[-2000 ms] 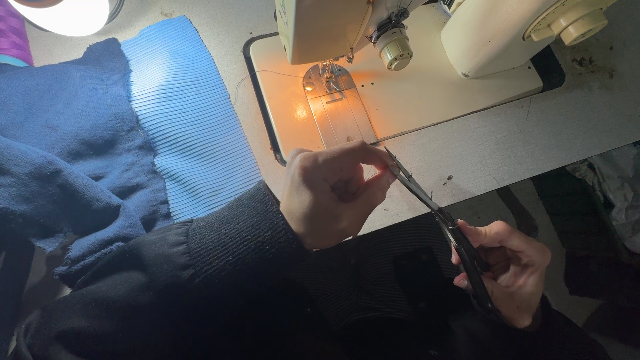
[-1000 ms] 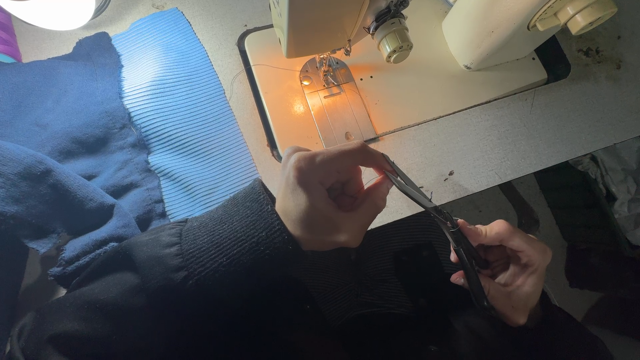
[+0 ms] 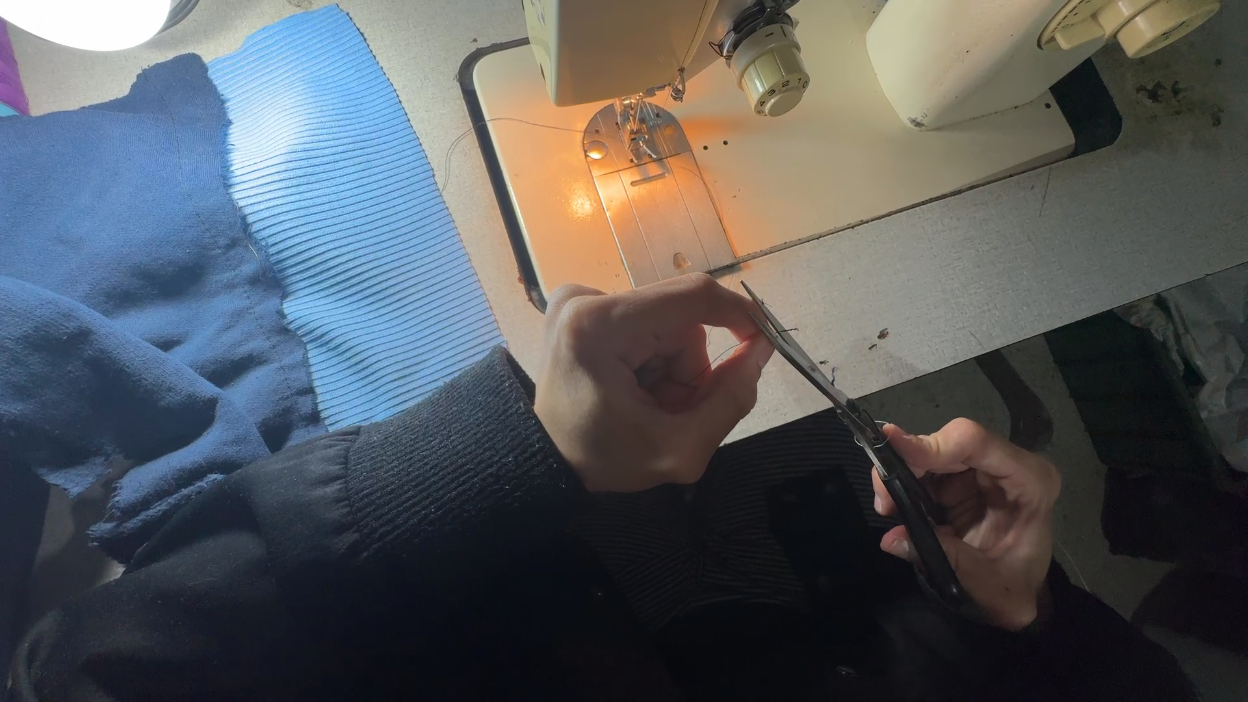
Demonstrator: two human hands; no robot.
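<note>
My left hand (image 3: 648,380) pinches a thin thread between thumb and forefinger, just in front of the sewing machine's metal needle plate (image 3: 653,210). Black-handled scissors (image 3: 853,414) are gripped in my right hand (image 3: 975,517). Their blades point up and left, the tips close beside my left fingertips, and look nearly closed. A short dark thread end shows at the blades. Another thread trails left from the lit needle area of the cream sewing machine (image 3: 809,185). Blue fleece-like fabric (image 3: 146,263) joins or overlaps a ribbed light-blue piece (image 3: 351,224) left of the machine.
A bright lamp (image 3: 88,15) stands at the upper left, with a purple item (image 3: 10,68) at the edge beside it. The front edge of the grey table (image 3: 1024,302) runs diagonally below the machine. Crumpled material (image 3: 1194,351) lies beyond that edge at the right.
</note>
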